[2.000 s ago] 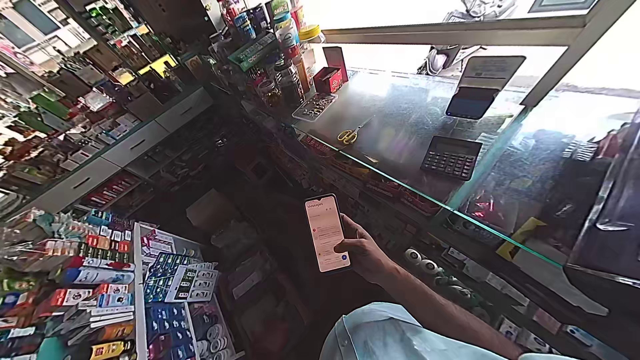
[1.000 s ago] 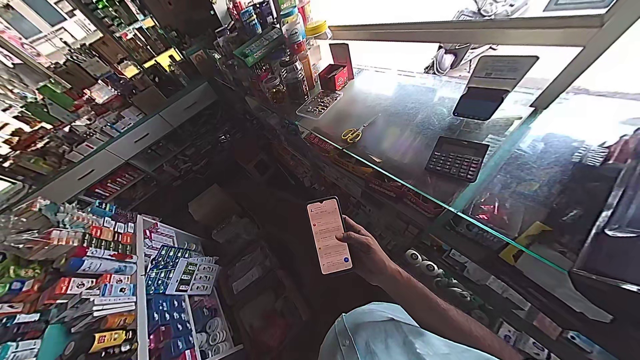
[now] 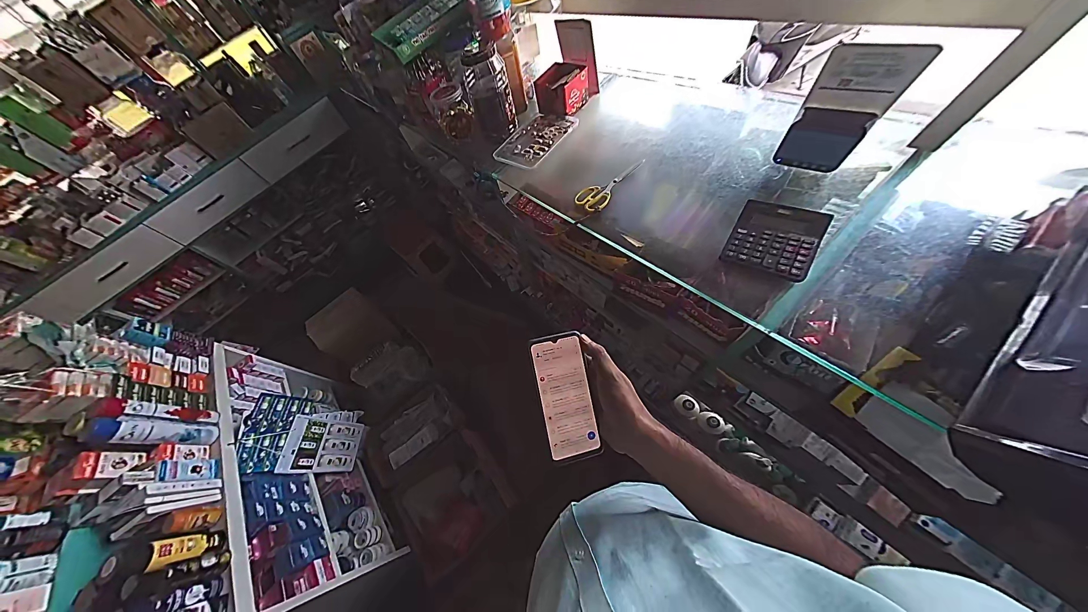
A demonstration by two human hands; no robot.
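Observation:
My right hand (image 3: 620, 404) holds a smartphone (image 3: 567, 398) by its right edge, low in the middle of the view. The phone's lit screen faces up and shows a list with writing. My forearm reaches in from the lower right, beside a pale blue shirt. My left hand is not in view. Beyond the phone, on the glass counter (image 3: 671, 127), lie yellow-handled scissors (image 3: 595, 197) and a black calculator (image 3: 777, 240). A dark tablet-like device or stand (image 3: 823, 138) with a pale upper panel is behind the calculator.
A clear tray of small items (image 3: 535, 141), a red box (image 3: 563, 88) and jars (image 3: 489, 89) are at the counter's far left. An open compartmented case (image 3: 225, 476) of packets is at the lower left. White drawers (image 3: 208, 202) stand behind. A cardboard box (image 3: 350, 323) sits in the dark floor area.
My right thumb, over the phone's screen in the earlier frames, is now off it at the right edge. The list on the screen has shifted. The phone stays in my hand.

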